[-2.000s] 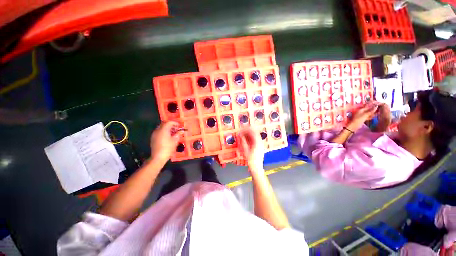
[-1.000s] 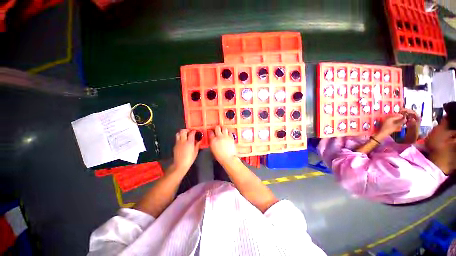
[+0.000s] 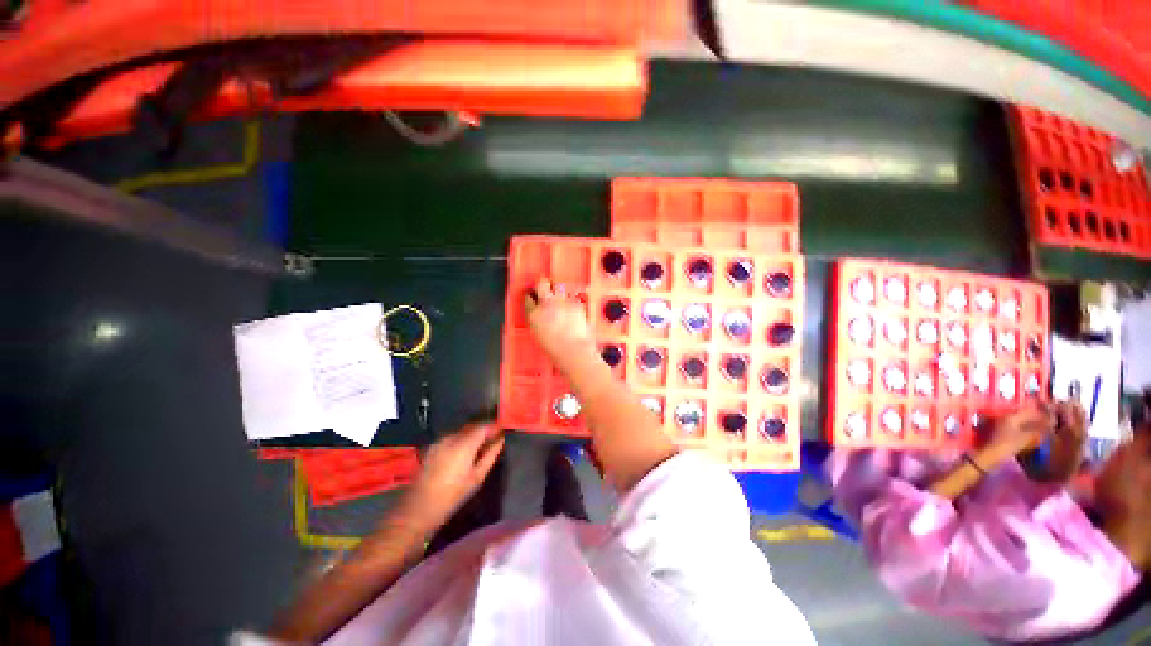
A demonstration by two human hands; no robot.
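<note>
An orange-red compartment tray lies on the dark-green bench, with dark and shiny round parts in many pockets. Its left-hand columns show several empty pockets. My right hand reaches over the tray's upper left pockets, fingertips at a small dark round part; whether it grips the part is unclear. My right forearm hides some lower pockets. My left hand lies at the tray's lower left corner, fingers close together near the edge; whether it holds anything cannot be told. Another orange-red tray shows empty pockets behind the first.
A neighbour's tray with silvery parts stands right, with a person in pink working at it. Papers, a yellow ring and a slim stick lie left. Orange-red trays show overhead. A part-filled tray is far right.
My right hand has moved up from the bottom row to the upper left pockets. My left hand has drawn back to the tray's corner. The lower left pocket's dark part is gone. The view has shifted.
</note>
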